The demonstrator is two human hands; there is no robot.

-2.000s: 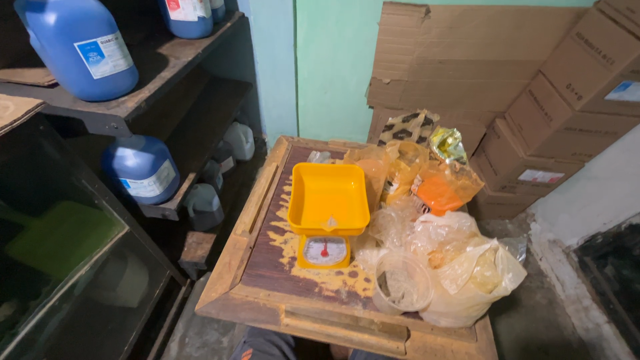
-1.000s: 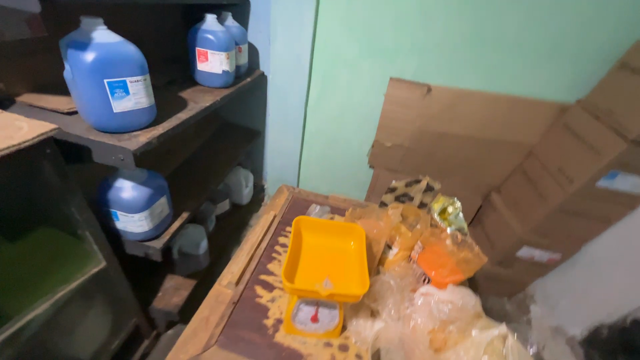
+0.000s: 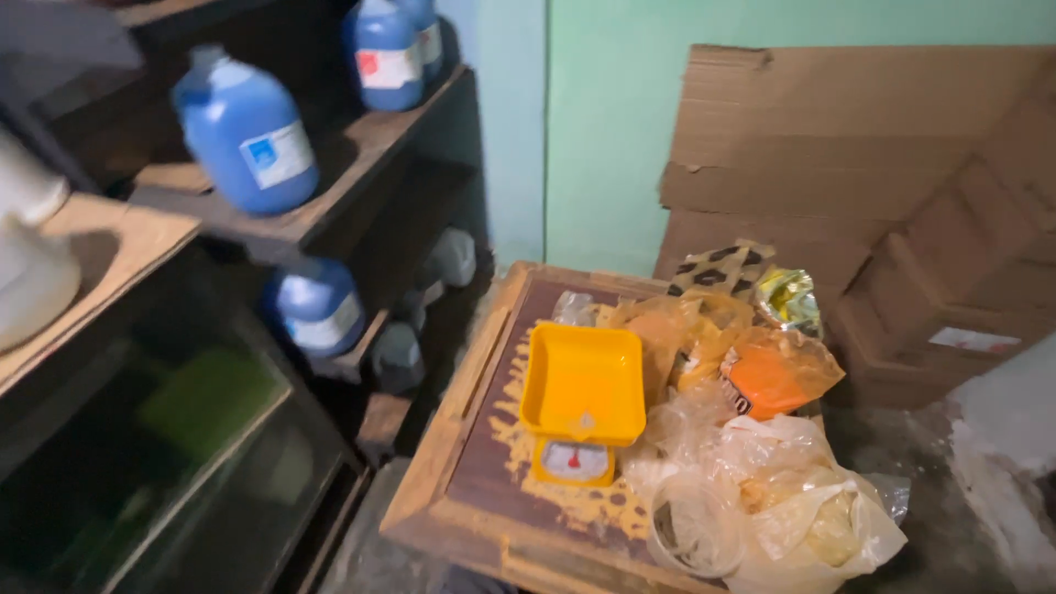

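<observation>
Neither my left hand nor my right hand is in view. A yellow kitchen scale with a dial and a red pointer stands on a wooden table, its yellow plastic tray on top. To its right lie an orange plastic packet, crumpled clear plastic bags and a whitish plastic bag with something pale inside. A round clear plastic tub sits near the front edge, beside the whitish bag. A green and gold foil packet and a spotted wrapper are at the back.
Dark shelves on the left hold blue jugs. A glass-sided cabinet stands in front of them, with a white container on top. Stacked cardboard boxes and a flat cardboard sheet are at the back right.
The view has swung about, and the white container at the far left has come into it. The scale and the bags show no plain change on the table.
</observation>
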